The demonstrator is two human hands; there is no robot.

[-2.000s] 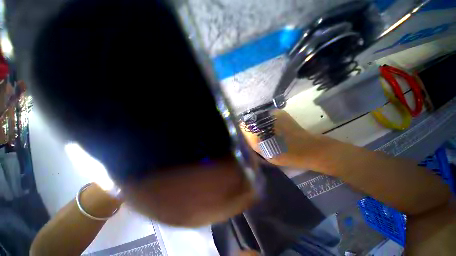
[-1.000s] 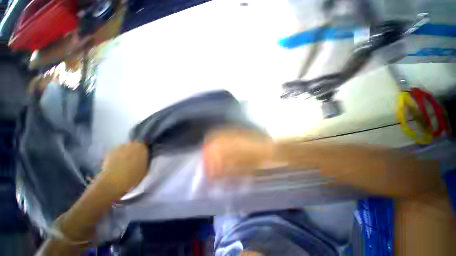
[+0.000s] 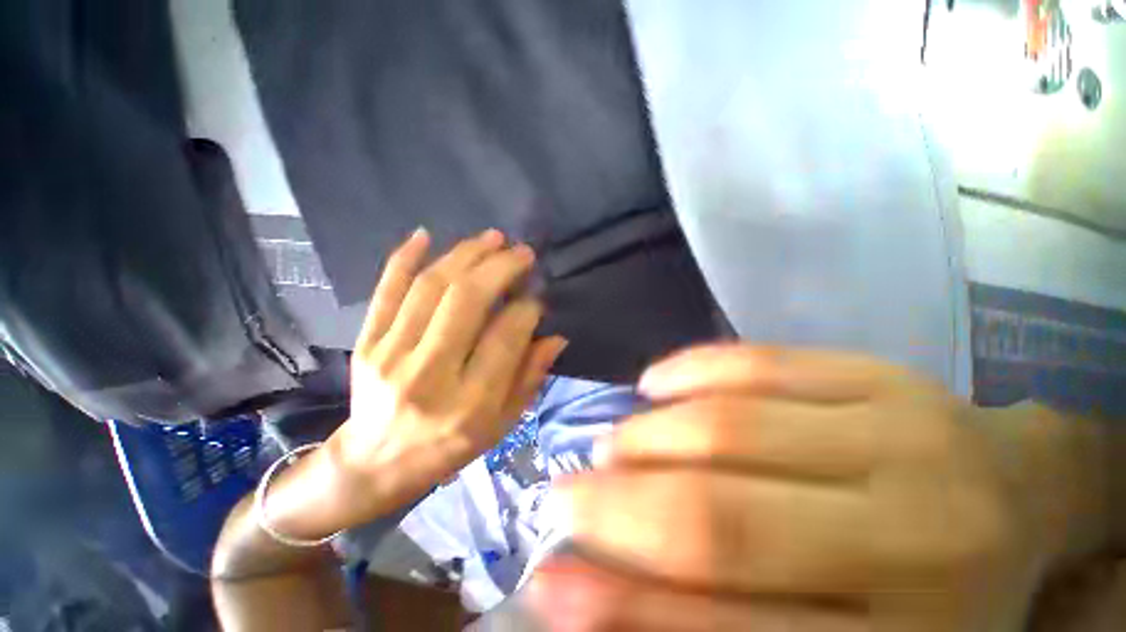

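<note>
A dark grey garment panel [image 3: 457, 111] lies across the upper middle, with a short straight welt-like fold [image 3: 605, 241] near its lower right. Pale grey-white cloth [image 3: 803, 161] lies along its right side. My left hand [image 3: 438, 370], with a bangle on the wrist, rests on the panel's lower part, fingers slightly spread. My right hand [image 3: 790, 494] is large, close to the camera and blurred, at the lower right corner of the panel and the pale cloth. Its fingers are bent; whether they pinch cloth is hidden.
Dark grey pieces [image 3: 99, 210] hang over the table edge at left. The printed ruler edge [image 3: 1037, 346] shows at right. A blue crate [image 3: 204, 463] is below left. Pale and blue scraps [image 3: 482, 525] lie below my hands. Small blurred orange and green items [image 3: 1050, 43] are at top right.
The view has shifted; the machine head and scissors are out of view. The dark panel now lies spread with the pale cloth beside it, and my left hand has opened flat on it.
</note>
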